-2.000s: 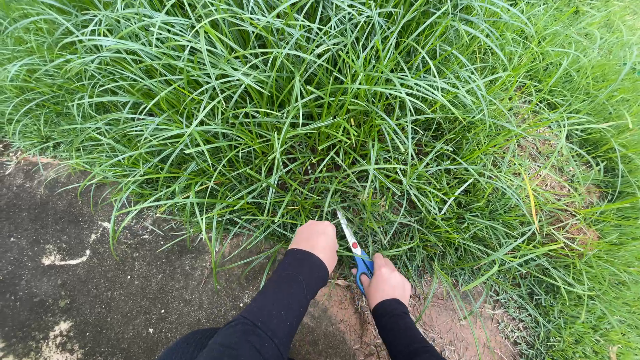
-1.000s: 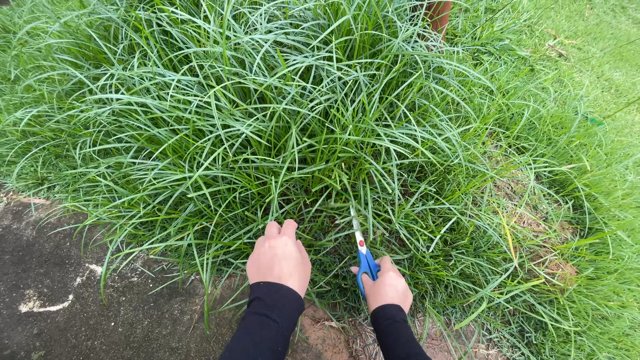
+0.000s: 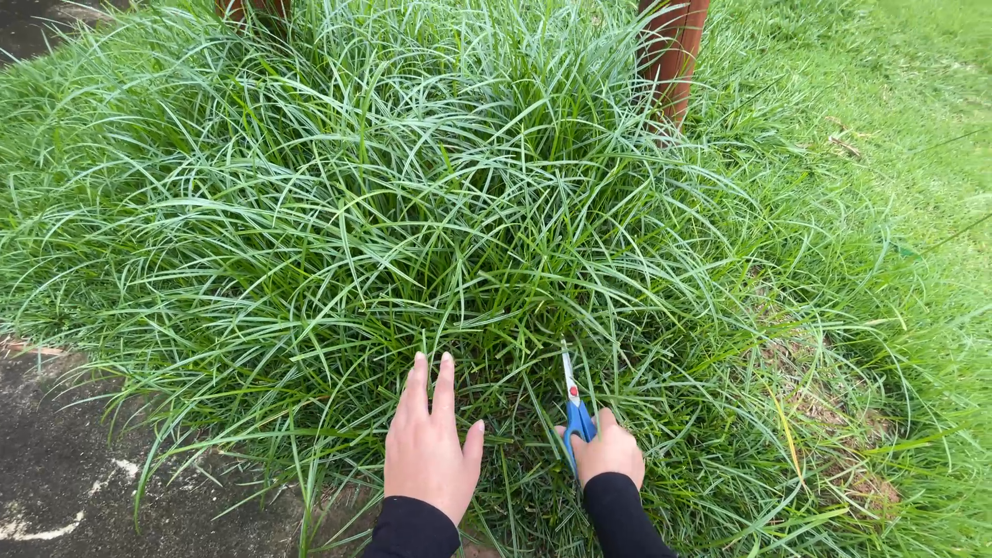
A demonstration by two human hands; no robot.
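Note:
My left hand (image 3: 432, 446) is spread over the near edge of a thick clump of long green grass (image 3: 434, 225), fingers pointing forward and apart, with nothing in its grasp. To its right, my right hand (image 3: 612, 452) grips the blue handles of a pair of scissors (image 3: 576, 422). The narrow metal blades point forward into the grass and look closed or nearly so; their tips are partly among the leaves. Short cut-looking blades of grass lie around and between both hands.
Dark, stained paving (image 3: 85, 465) borders the grass at lower left. A reddish-brown post (image 3: 673, 66) rises at upper right, and another reddish-brown piece (image 3: 252, 9) shows at upper left. Dry brown grass (image 3: 814, 403) lies at right, with shorter lawn (image 3: 876, 116) beyond.
My left hand, closed-looking and near the scissors two seconds ago, has moved left and its fingers have spread. The scissors remain in my right hand. The view has tilted up, showing the posts.

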